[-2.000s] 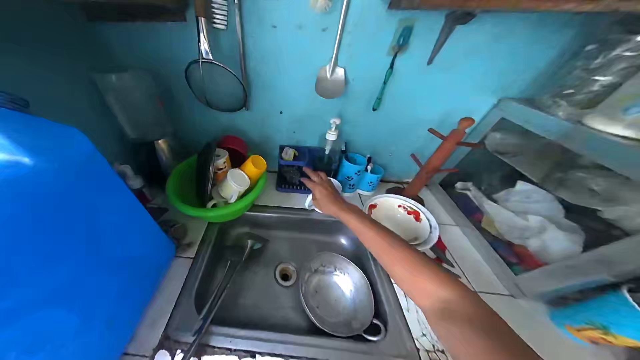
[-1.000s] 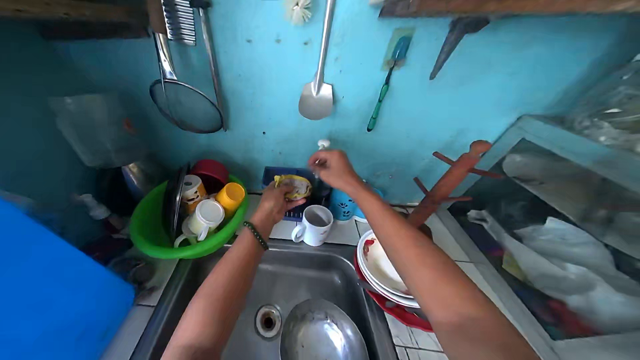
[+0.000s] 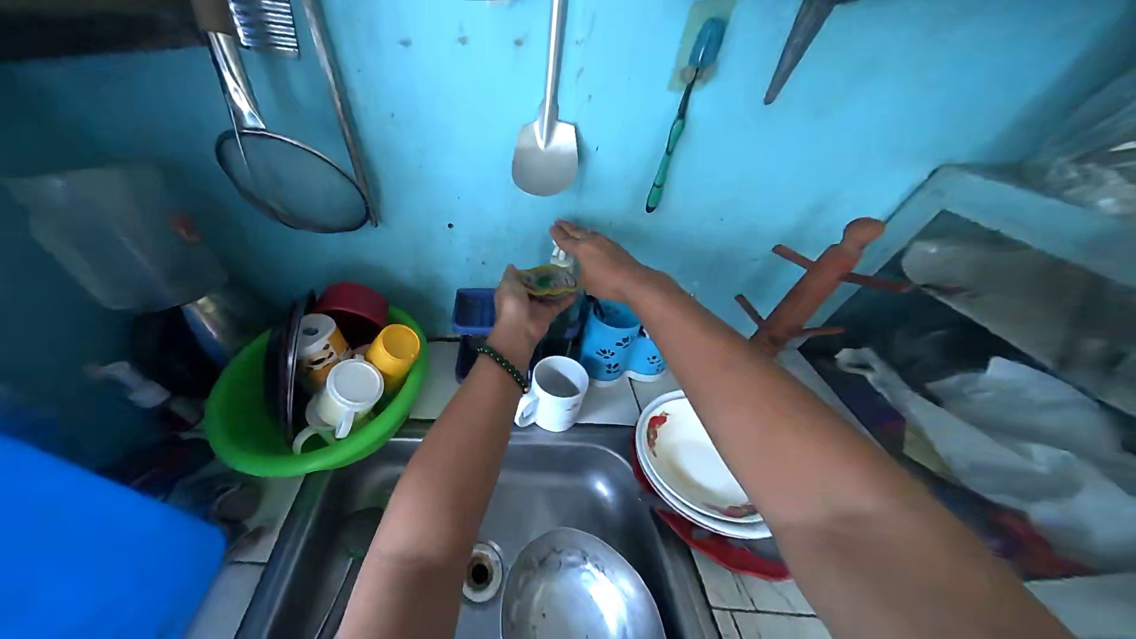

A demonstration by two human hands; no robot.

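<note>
My left hand (image 3: 525,306), with a beaded bracelet at the wrist, holds a yellow-edged sponge (image 3: 548,280) over the back rim of the sink. My right hand (image 3: 599,259) is on the white pump top of a soap dispenser (image 3: 561,256), just above and beside the sponge; its fingers are extended over the pump. Below the hands a white mug (image 3: 554,393) stands upright on the tiled ledge, beside blue patterned cups (image 3: 609,342). A blue plastic caddy (image 3: 475,311) is behind my left wrist. The dispenser's body is mostly hidden.
A metal pan (image 3: 577,586) lies in the steel sink (image 3: 568,470). At left, a green basin (image 3: 311,460) holds several cups. Stacked white bowls (image 3: 692,453) stand at right, near a wooden mug tree (image 3: 812,288). A strainer (image 3: 293,182) and a metal turner (image 3: 545,158) hang on the wall.
The sponge in my left hand has moved up to the dispenser, and my right hand now reaches over the pump. Two seconds ago my right hand was by the caddy and my left hand was out of view.
</note>
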